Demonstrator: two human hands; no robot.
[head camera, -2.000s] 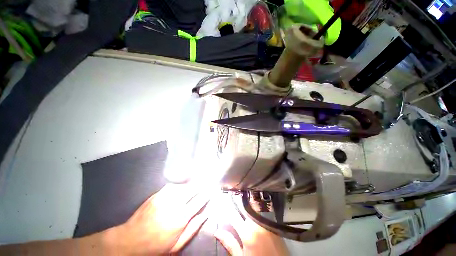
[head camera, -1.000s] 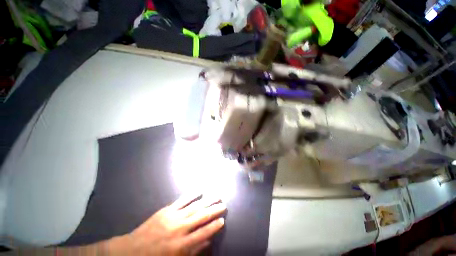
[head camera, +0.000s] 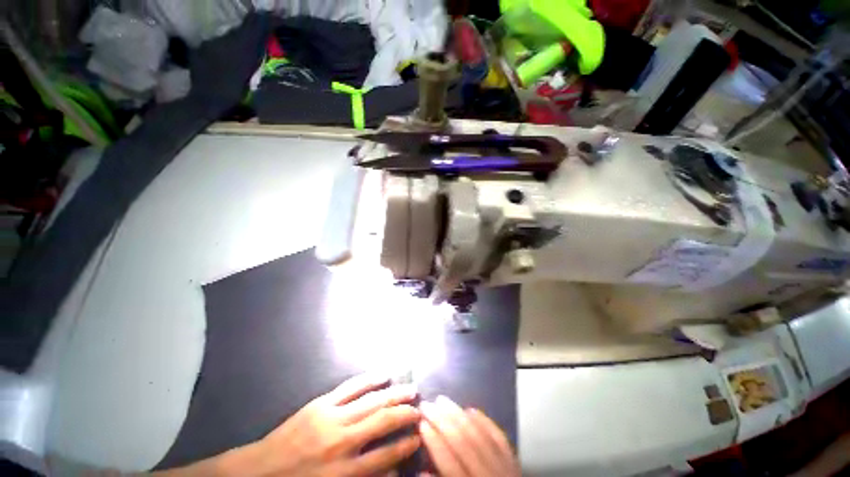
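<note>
A dark garment panel lies flat on the white table, its right part under the cream sewing machine head. My left hand lies on the panel below the needle area, fingers spread a little. My right hand lies beside it on the cloth, fingertips close to the left ones. Whether either hand pinches the cloth cannot be told. Lamp glare hides the needle and the cloth there. Black and purple thread snips rest on top of the machine head.
A long dark strip lies along the left table edge. A dark bundle with a neon green tie is behind the table. A tan spool post stands at the machine head. A parts tray is at the right. Part of an arm shows at the lower right.
My right hand has come onto the panel beside my left hand. More of the panel shows than two seconds ago. The view has shifted, with the machine now seen more from the front.
</note>
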